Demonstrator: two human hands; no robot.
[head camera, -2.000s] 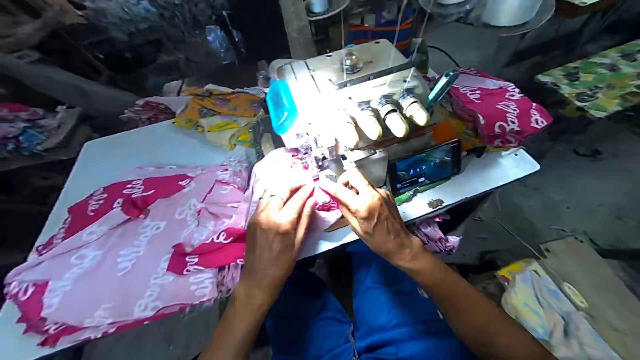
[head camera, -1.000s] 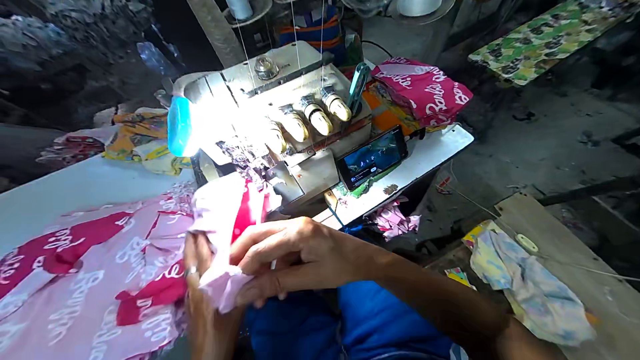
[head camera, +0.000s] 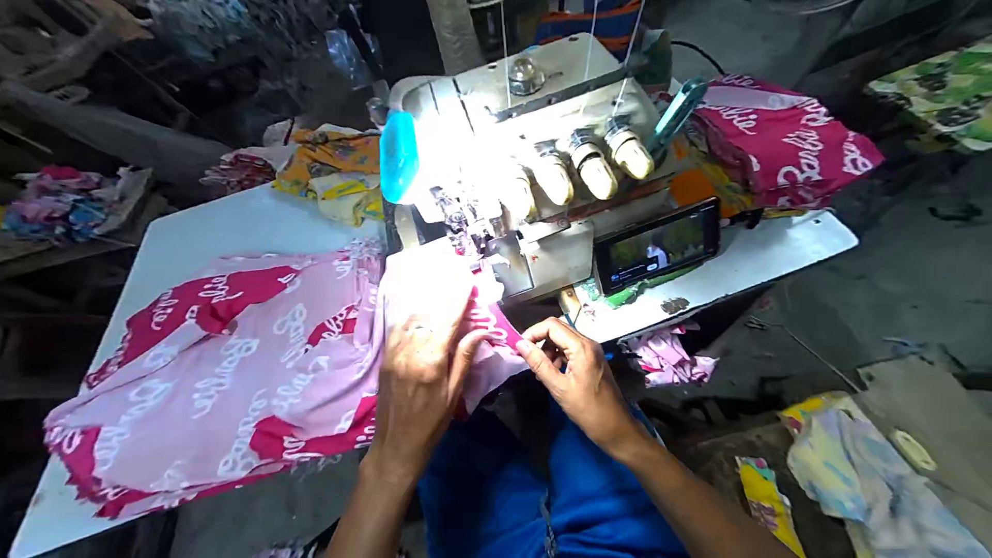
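Note:
A pink and magenta printed fabric piece [head camera: 496, 329] lies at the needle area of an overlock sewing machine [head camera: 535, 147], under a bright lamp glare. My left hand [head camera: 422, 364] rests on the fabric with its fingers spread, just in front of the presser foot. My right hand [head camera: 570, 368] pinches the magenta edge between thumb and forefinger, to the right of my left hand. A wide stack of the same printed fabric [head camera: 225, 372] covers the table to the left. The glare hides the needle and my left fingertips.
A phone [head camera: 659, 246] leans against the machine's front right. Magenta fabric [head camera: 790, 147] is heaped behind it, yellow cloth [head camera: 333, 174] at the back left. Pink scraps [head camera: 670, 356] hang below the white table's edge [head camera: 806, 232]. More cloth [head camera: 868, 465] lies at the lower right.
One second ago both hands held the fabric close together; now my left hand lies flat on it and my right hand has moved right, gripping its edge.

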